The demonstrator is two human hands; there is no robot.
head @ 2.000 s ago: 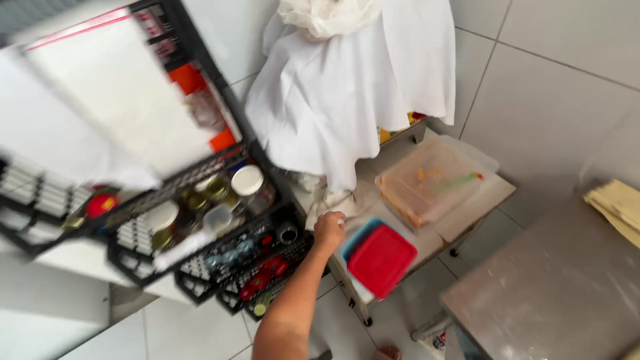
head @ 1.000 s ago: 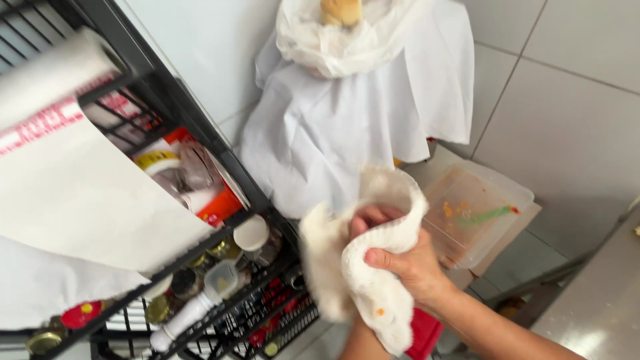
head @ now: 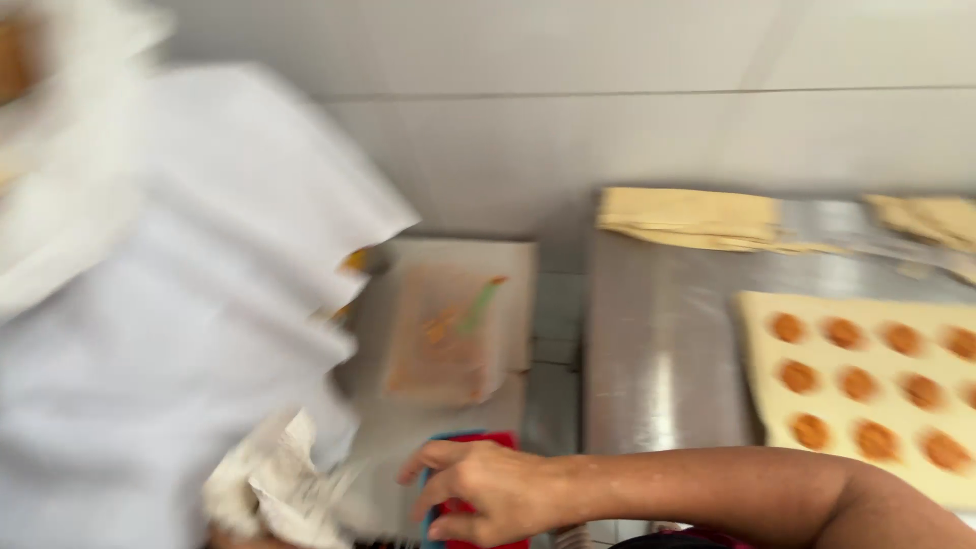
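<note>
My right hand (head: 488, 488) reaches in from the lower right, fingers apart and holding nothing, over a red lid or container (head: 499, 442) with a blue tub (head: 431, 488) around or beneath it. At the bottom left, my left hand (head: 248, 540) is mostly hidden under a crumpled off-white cloth (head: 267, 484), which it grips. Beyond the red lid, a translucent plastic container (head: 442, 358) holds orange residue and a green-handled utensil (head: 482, 305). At the right, a flat sheet of dough (head: 831, 396) carries rows of orange filling mounds.
A white cloth (head: 175, 305) drapes at the left, with a white plastic bag (head: 84, 152) on it. Folded dough sheets (head: 686, 217) lie at the back of the metal worktable (head: 640, 343). A low table (head: 366, 450) stands beside it, separated by a gap. The tiled wall is behind.
Both hands were at the off-white cloth one second ago; now my right hand is away from it, over the red lid. The view has swung right, bringing in the filled dough sheet.
</note>
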